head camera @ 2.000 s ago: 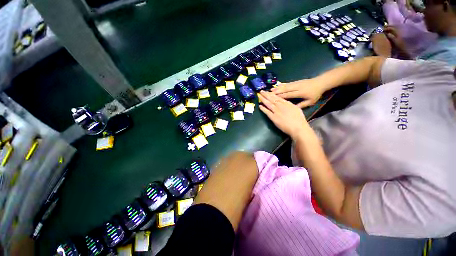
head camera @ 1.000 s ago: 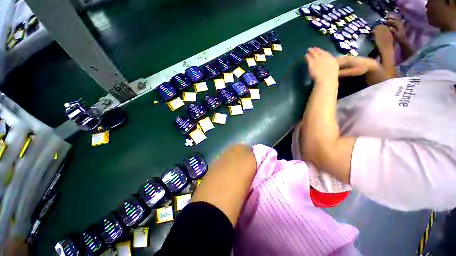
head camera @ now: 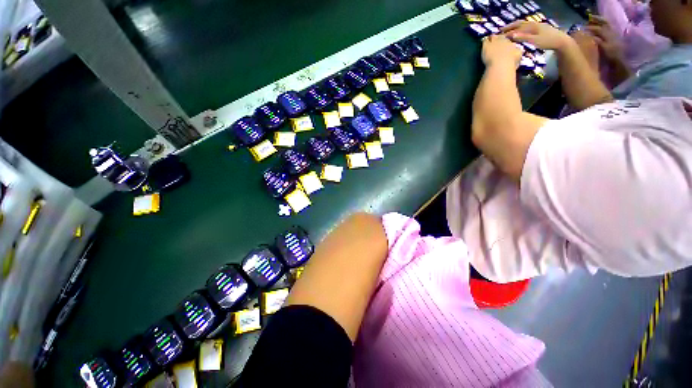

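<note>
A near row of watch units (head camera: 228,285) with lit lines on dark glossy faces curves along the green bench at lower left. White batteries with yellow edges (head camera: 246,320) lie beside them. My right forearm, with a black band (head camera: 303,345), crosses the right end of this row and hides part of it. My right hand is past the bottom edge, out of view. A blurred skin-toned patch at the bottom left corner may be my left hand (head camera: 17,376); its fingers do not show.
Two more rows of watch units (head camera: 318,97) lie further back. A white tray stack (head camera: 38,250) stands left. A metal post (head camera: 125,72), silvery item (head camera: 117,168) and black piece (head camera: 168,173) are behind. A neighbouring person (head camera: 599,189) reaches over units at far right. A red round object (head camera: 498,292) is below.
The neighbour's hands have moved from the middle rows to the far group of units. The view has shifted slightly. The near row and my right arm keep their arrangement.
</note>
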